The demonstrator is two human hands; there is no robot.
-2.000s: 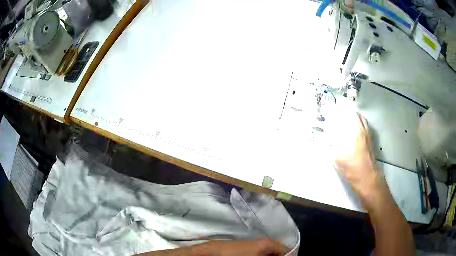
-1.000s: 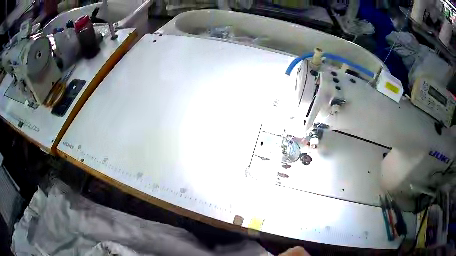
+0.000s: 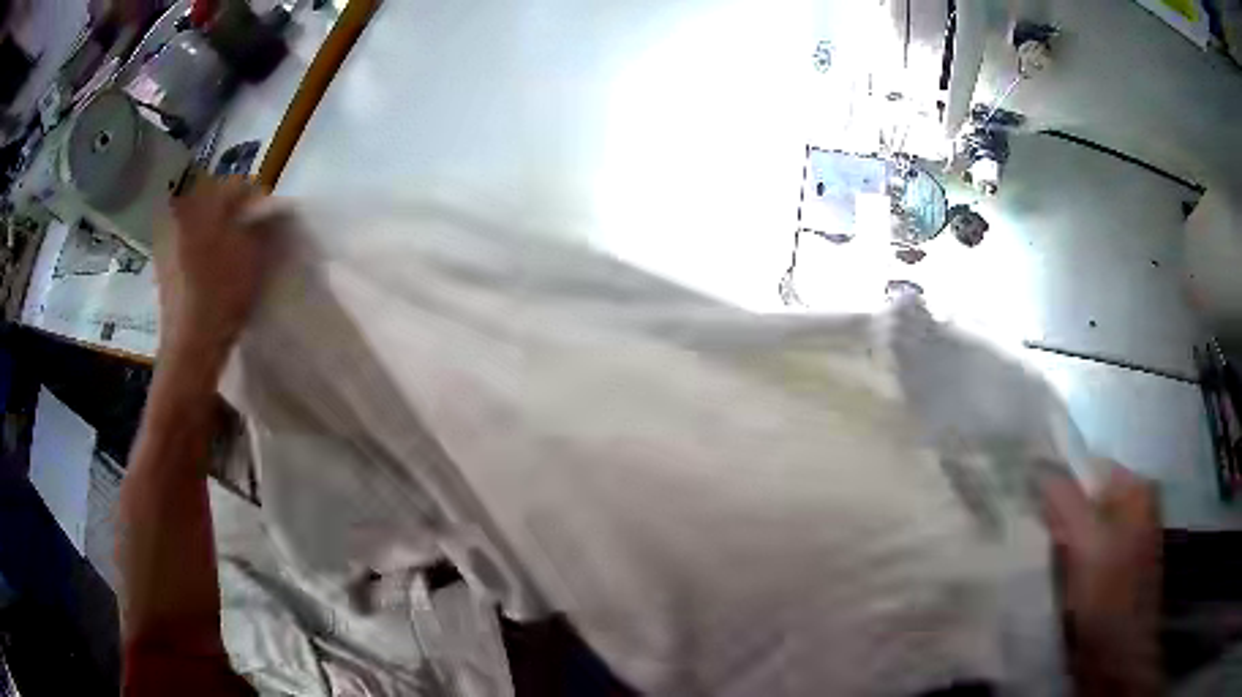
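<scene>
A large pale grey-white garment (image 3: 654, 422) is stretched between my two hands over the front edge of the table, blurred by motion. My left hand (image 3: 218, 245) grips its upper left corner near the brown edging. My right hand (image 3: 1110, 517) grips its right side, low at the right, and is blurred. Folds of the cloth hang down at the left and over the dark gap below. The fingertips of both hands are not clear.
The sewing machine's needle area (image 3: 988, 157) stands behind the garment at the right. The white table (image 3: 518, 123) lies behind the cloth. Brown edging (image 3: 316, 89) runs at the left, with a neighbouring machine (image 3: 109, 150) beyond. Slim dark tools (image 3: 1219, 409) lie at the far right.
The garment has come up from below the table edge and is now spread between both hands. My left hand has come into view at the left, my right hand at the right.
</scene>
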